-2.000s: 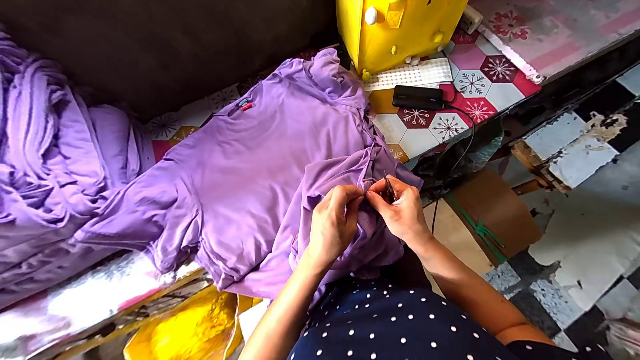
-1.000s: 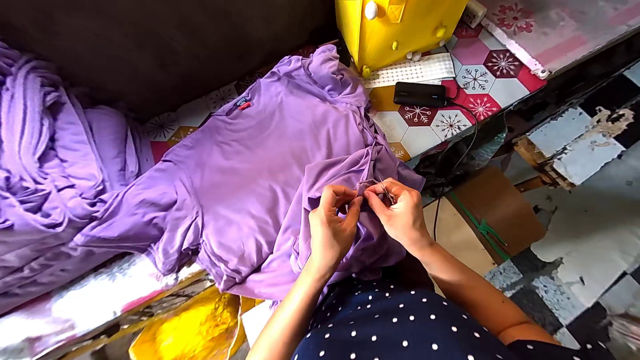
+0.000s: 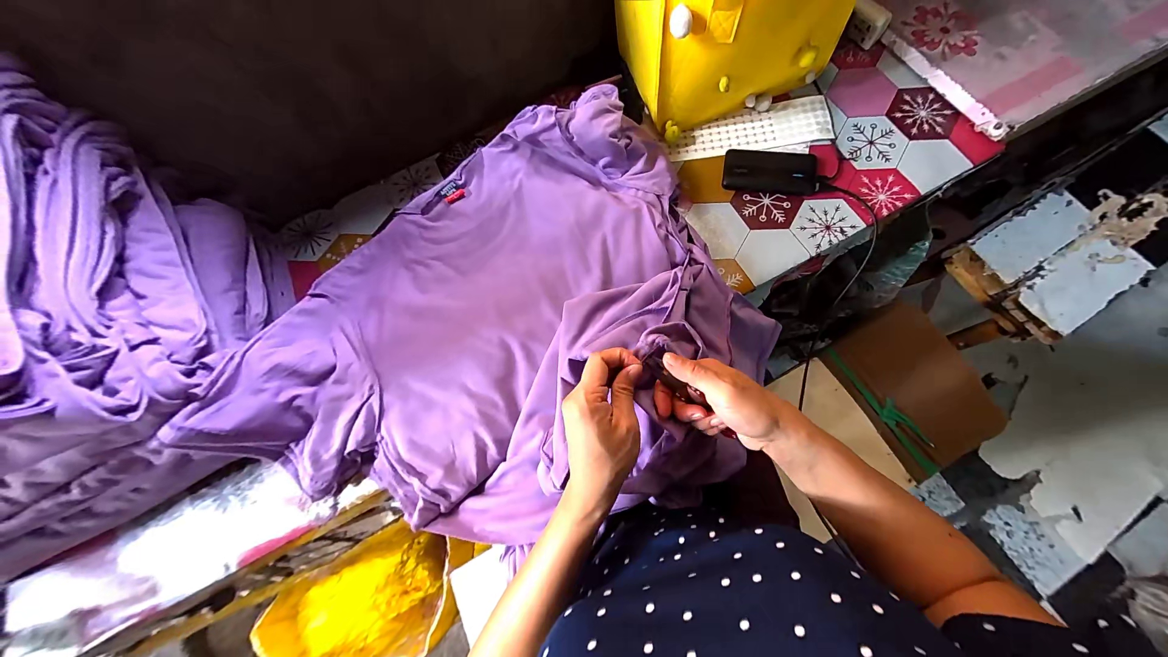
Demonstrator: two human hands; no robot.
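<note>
A purple knit garment (image 3: 474, 301) with a red and dark neck label lies spread over the table, its near right part bunched up by my body. My left hand (image 3: 604, 420) pinches a bit of the fabric edge between thumb and fingertips. Just right of it, my right hand (image 3: 721, 397) is closed around a small dark tool (image 3: 673, 381), probably thread snips, whose tip meets the cloth by my left fingertips. The tool is partly hidden by the fingers.
Piled purple fabric (image 3: 109, 274) fills the left side. A yellow bag (image 3: 739, 55) stands at the back beside a black power bank (image 3: 769, 172) with a cable on the patterned table cover (image 3: 826, 224). Below are a cardboard box (image 3: 922, 383) with green string and a yellow sack (image 3: 365, 593).
Both hands were close together at the cloth edge. The right hand has turned and drawn slightly to the right, and the dark tool in it now shows plainly.
</note>
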